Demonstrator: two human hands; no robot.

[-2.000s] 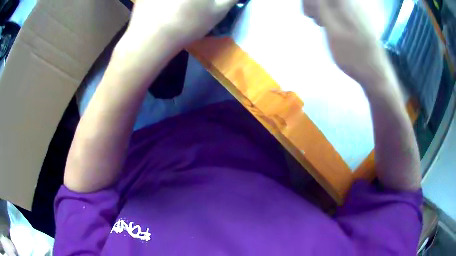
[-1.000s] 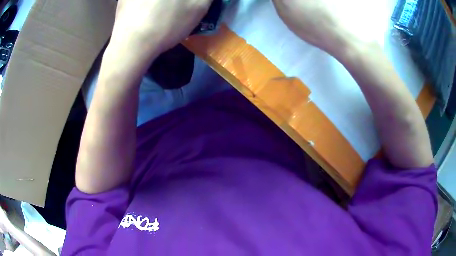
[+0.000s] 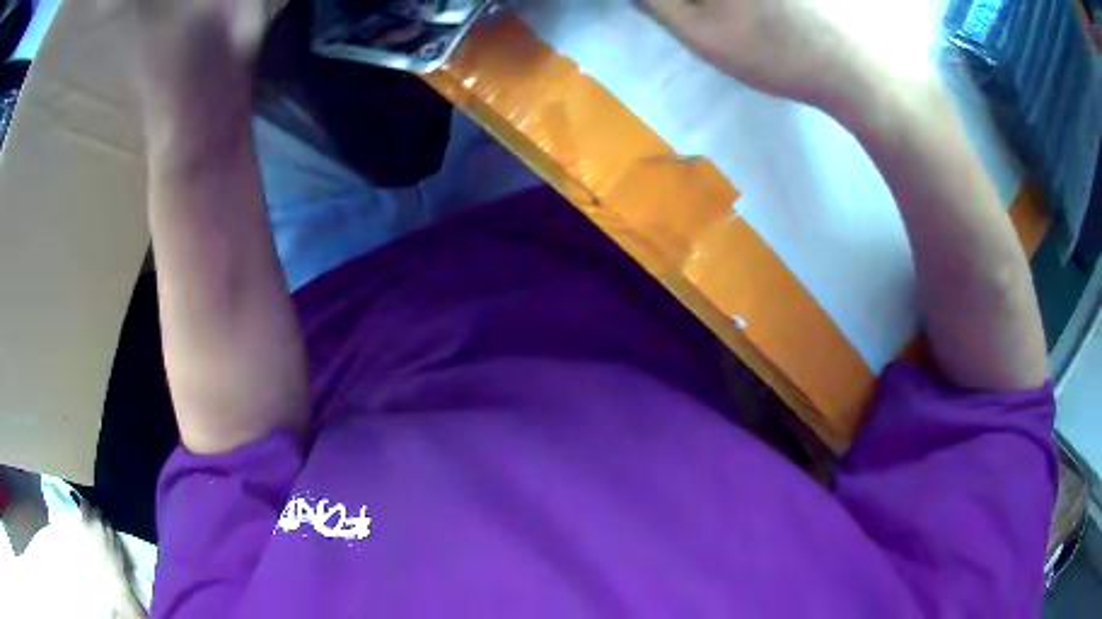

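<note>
A black unit with silver-grey edges (image 3: 405, 34) lies at the bench corner, cut off by the top edge of the picture. My left hand (image 3: 199, 42) is blurred over the carton flap, left of the unit and apart from it; its fingers are cut off or unclear. My right hand (image 3: 761, 42) is over the white bench top at the top edge; its fingers are mostly out of the picture, so what it holds cannot be seen.
The white bench top (image 3: 773, 194) is edged with orange-brown tape (image 3: 677, 206). A brown carton flap (image 3: 73, 254) stands at the left. A dark ribbed block in clear plastic (image 3: 1027, 109) lies at the far right. Another person's blurred hand or arm (image 3: 79, 568) shows at the lower left.
My left hand has moved left, away from the unit at the bench corner, which is now uncovered. My right hand moved left earlier and has since stayed nearly in place.
</note>
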